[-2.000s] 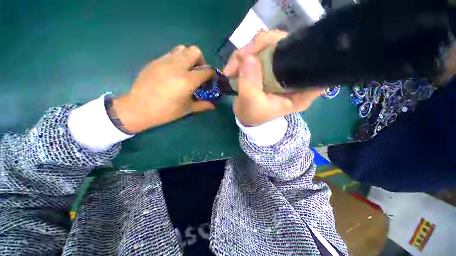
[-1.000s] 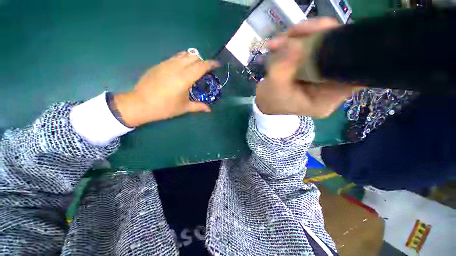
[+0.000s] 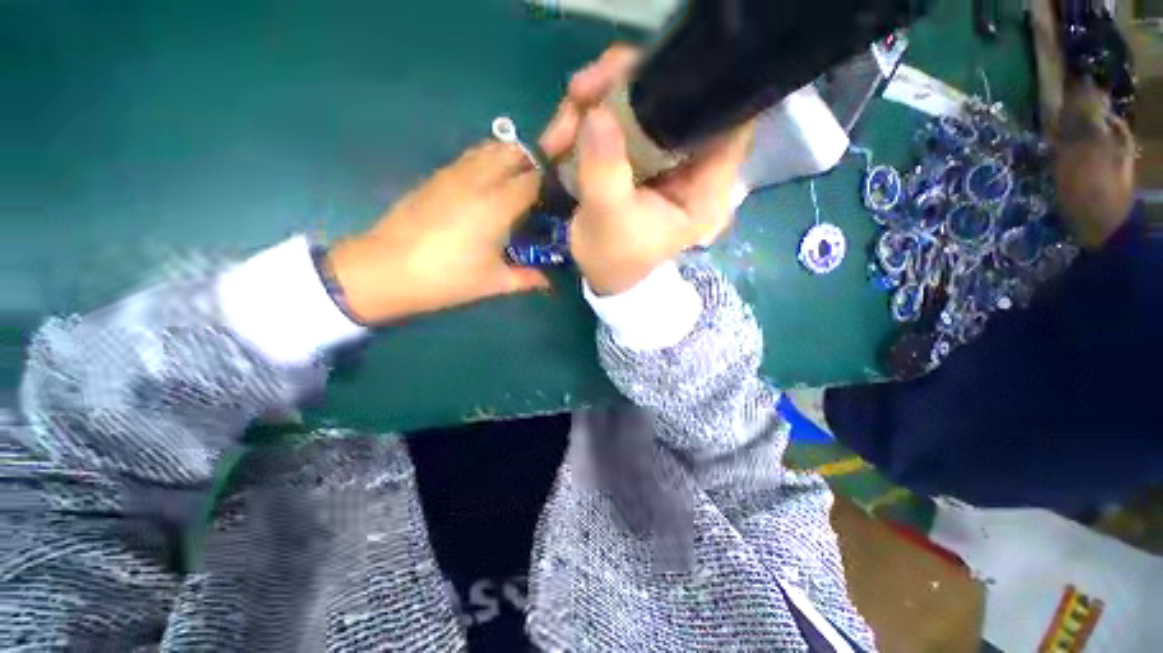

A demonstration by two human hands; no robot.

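The electric screwdriver [image 3: 753, 64], a thick black cylinder with a beige nose, is in my right hand [image 3: 650, 211]. Its nose points down and left at the round blue unit [image 3: 541, 242]. My left hand [image 3: 440, 236] holds that unit against the green bench, with thumb and fingers around its left side. A white wire end piece [image 3: 505, 129] sticks out above my left fingers. The screwdriver tip and much of the unit are hidden by my hands.
A white-grey metal box [image 3: 797, 138] stands behind the screwdriver. A pale-centred ring part [image 3: 821, 249] lies on the green bench [image 3: 319, 102]. Right of it is a heap of wired ring parts [image 3: 976, 223], with a coworker's hand [image 3: 1094, 166] beside it. A dark blue sleeve [image 3: 1020, 383] and brown carton [image 3: 912, 580] are at right.
My right hand has brought the screwdriver left, from near the metal box back to the unit. My left hand stays around the unit. The coworker's hand and a separate ring part now show at right.
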